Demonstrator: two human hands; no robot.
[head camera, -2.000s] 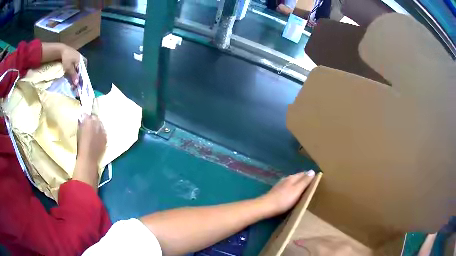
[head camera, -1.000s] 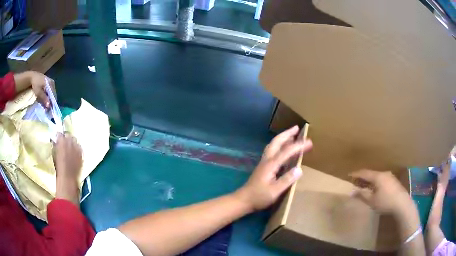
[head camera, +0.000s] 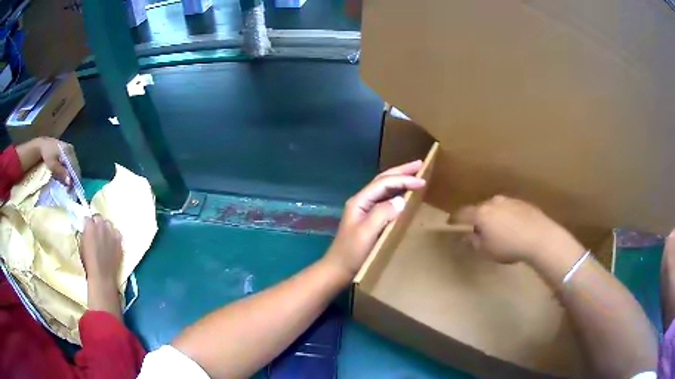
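An open brown mailer box (head camera: 414, 333) sits on the green bench in front of me, its large lid (head camera: 518, 96) standing up. My left hand (head camera: 374, 222) holds the box's left side wall near its top edge, fingers and thumb against the outer face. My right hand (head camera: 511, 229), with a white band at the wrist, is inside the box above its bottom. Its fingers are curled near the back left inner corner. Whether it pinches a flap or anything else is hidden. No product shows in the box.
At left, a person's red-sleeved arms (head camera: 111, 340) handle white sheets over a crumpled yellow paper sack (head camera: 37, 244). A green post (head camera: 137, 111) stands beside the conveyor belt (head camera: 259, 133). A small carton (head camera: 52, 111) is at far left. A dark blue object (head camera: 311, 348) lies left of the mailer box.
The view has shifted, and the mailer box appears further left and larger. My left hand stays at its left wall with fingers closer together. My right hand has reached further left and deeper into the box.
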